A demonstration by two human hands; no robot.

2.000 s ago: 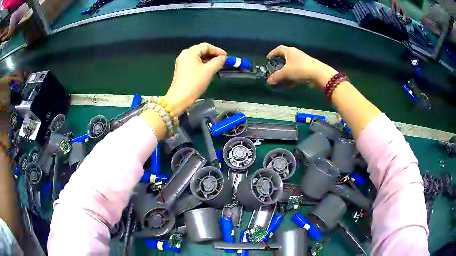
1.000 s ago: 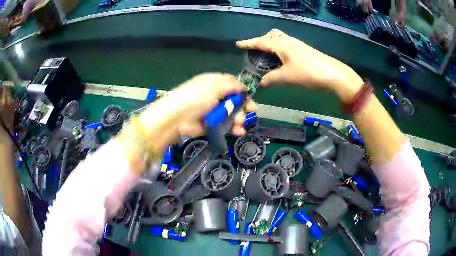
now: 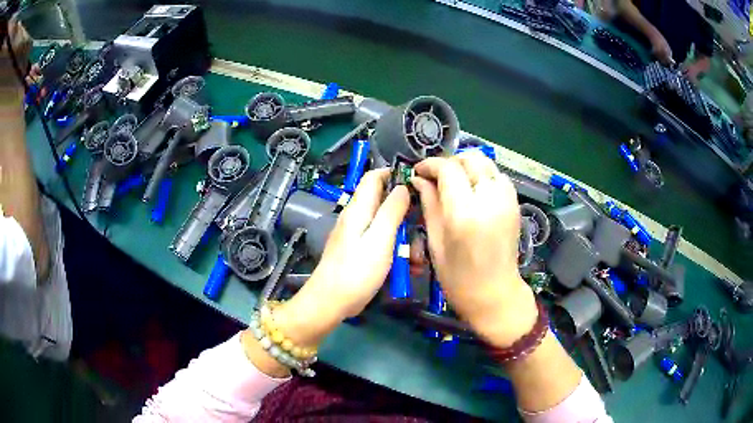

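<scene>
A grey fan unit (image 3: 417, 130) is held in front of me with its round spoked head pointing away. My left hand (image 3: 361, 240) grips its neck from the left. My right hand (image 3: 469, 235) has thumb and fingertips at the small green circuit board (image 3: 406, 174) at the neck. A blue battery (image 3: 401, 268) hangs below, between my hands. The handle is mostly hidden by my hands.
Grey fan units and blue batteries lie heaped on the green worktop (image 3: 177, 285) around my hands. A black and white box (image 3: 161, 54) stands at the upper left. Beyond the pale edge strip (image 3: 272, 83) a unit (image 3: 642, 161) lies on the belt. Other people are at left and upper right.
My hands have come from over the belt, close together over the pile. The held unit's head now points away, and my right hand has moved from the head to the neck. The view has shifted.
</scene>
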